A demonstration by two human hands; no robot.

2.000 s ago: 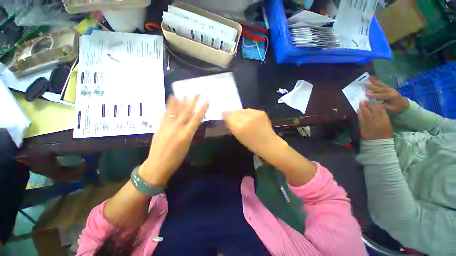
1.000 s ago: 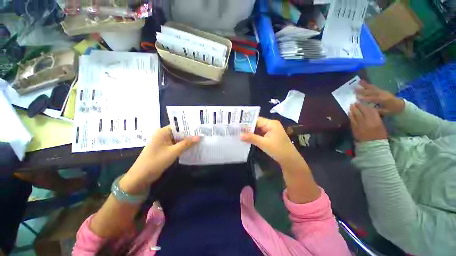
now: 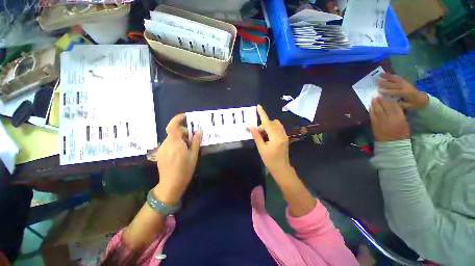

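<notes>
A white instruction sheet (image 3: 223,125), folded to a wide, narrow strip with short dark bars showing, is held at the table's front edge. My left hand (image 3: 178,153) grips its left end with the thumb on top. My right hand (image 3: 272,140) grips its right end, with the index finger at the upper right corner. The stack of unfolded sheets (image 3: 108,104) lies flat to the left. The beige holding box (image 3: 190,55) stands beyond my hands with folded leaflets (image 3: 190,36) on edge in it.
The blue plastic tote (image 3: 338,56) holds folded leaflets at the back right. Scrap paper (image 3: 306,103) lies right of my hands. Another person's hands (image 3: 390,109) hold a similar sheet at the right. A light-blue piece (image 3: 254,51) lies between box and tote. Yellow paper (image 3: 28,140) lies at the left.
The sheet in my hands has gone from a taller, partly folded shape to a narrower strip, held slightly higher. The view has shifted a little. The other person's hands stay at their sheet.
</notes>
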